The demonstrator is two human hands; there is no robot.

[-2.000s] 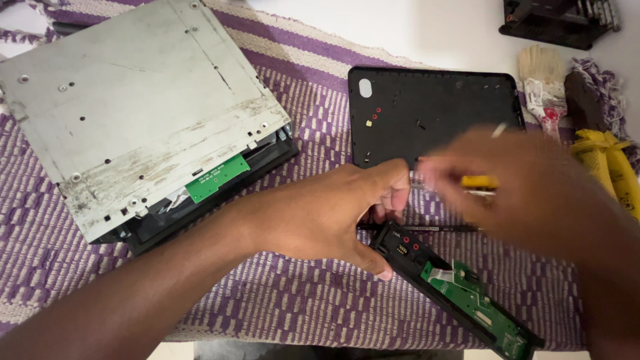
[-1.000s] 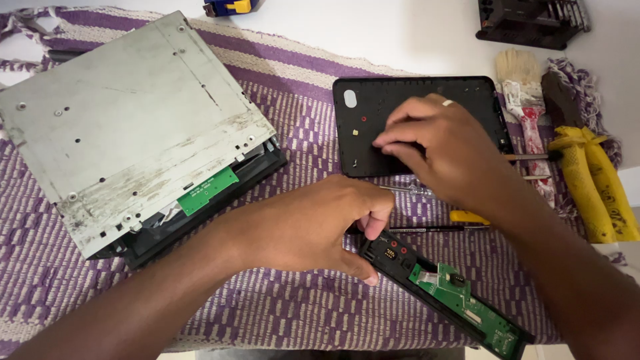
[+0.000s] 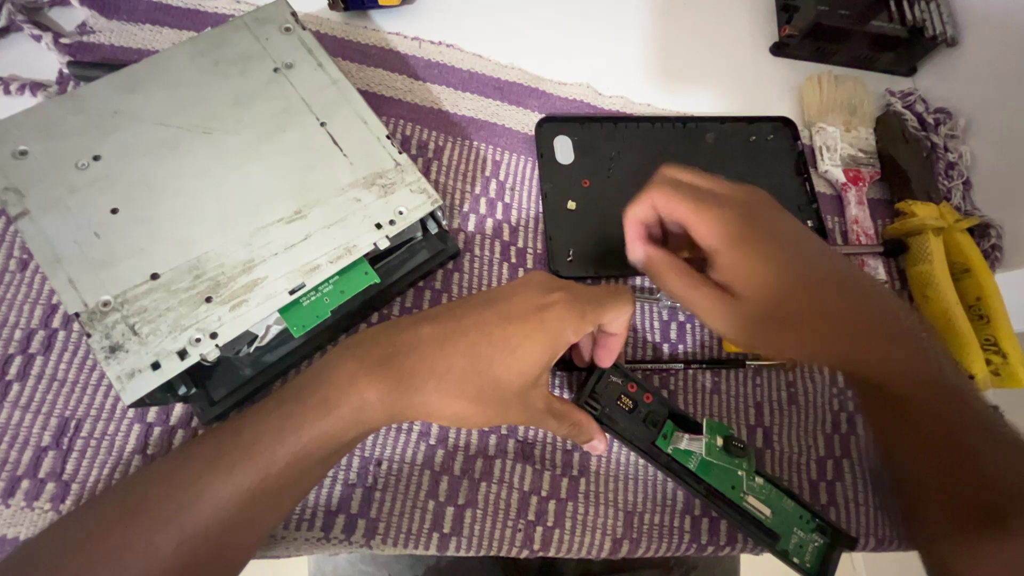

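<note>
My left hand (image 3: 512,360) grips the upper end of a long black plastic panel (image 3: 720,480) between thumb and fingers. A green circuit board (image 3: 748,488) lies in that panel, and two red rings sit near its held end. My right hand (image 3: 712,248), its fingers curled and slightly blurred, hovers at the lower right of a black plastic cover (image 3: 592,232); whether it holds something cannot be told. Small loose parts, one a red ring (image 3: 585,183), rest on the cover. A screwdriver with a clear shaft or handle (image 3: 656,298) shows partly between the hands.
At left lies a metal-cased electronic unit (image 3: 200,176) with a green board at its front edge. Yellow-handled pliers (image 3: 952,296), a paintbrush (image 3: 848,152) and a thin brush (image 3: 704,365) lie on the woven purple-and-white cloth (image 3: 480,496). A black device (image 3: 856,28) stands at upper right.
My right hand has moved from near my left fingers up to the black cover. My left hand has kept its hold on the long panel.
</note>
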